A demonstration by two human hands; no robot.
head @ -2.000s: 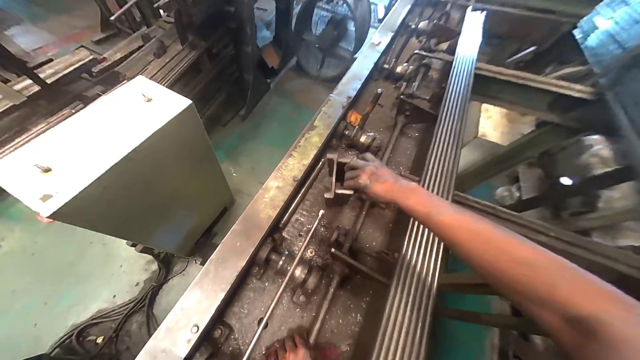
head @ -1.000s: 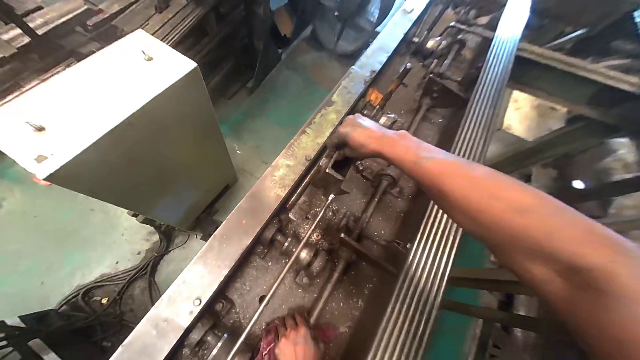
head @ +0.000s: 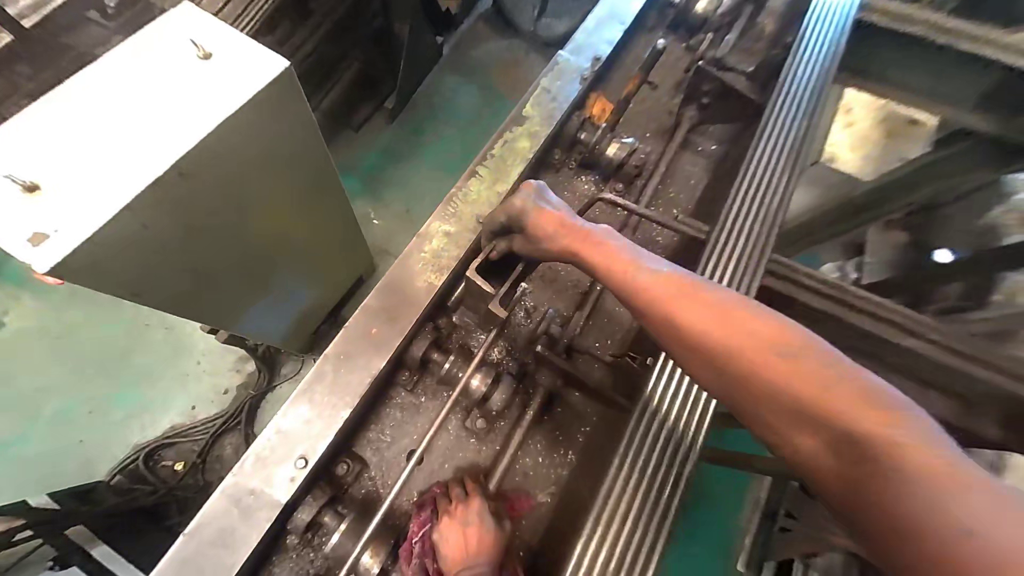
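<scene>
My right hand [head: 528,224] grips the upper end of a steel channel piece [head: 488,288], which lies inside the long machine bed near its metal rail [head: 360,336]. A thin metal rod [head: 432,432] runs down the bed, its upper end at the channel's lower edge. Low in the view, my left hand [head: 468,528] rests with curled fingers on a dark red rag [head: 420,532] over the bed, to the right of the rod.
A pale metal cabinet [head: 216,192] stands on the left, with cables [head: 216,432] on the floor below it. A bundle of long bright metal bars [head: 752,200] runs along the bed's right side. Shafts, collars and an orange part [head: 598,108] are inside the bed.
My right hand has moved toward the rail, and the channel piece now lies close beside it, over the rod's upper end. My left hand shows more fully on the rag than two seconds ago.
</scene>
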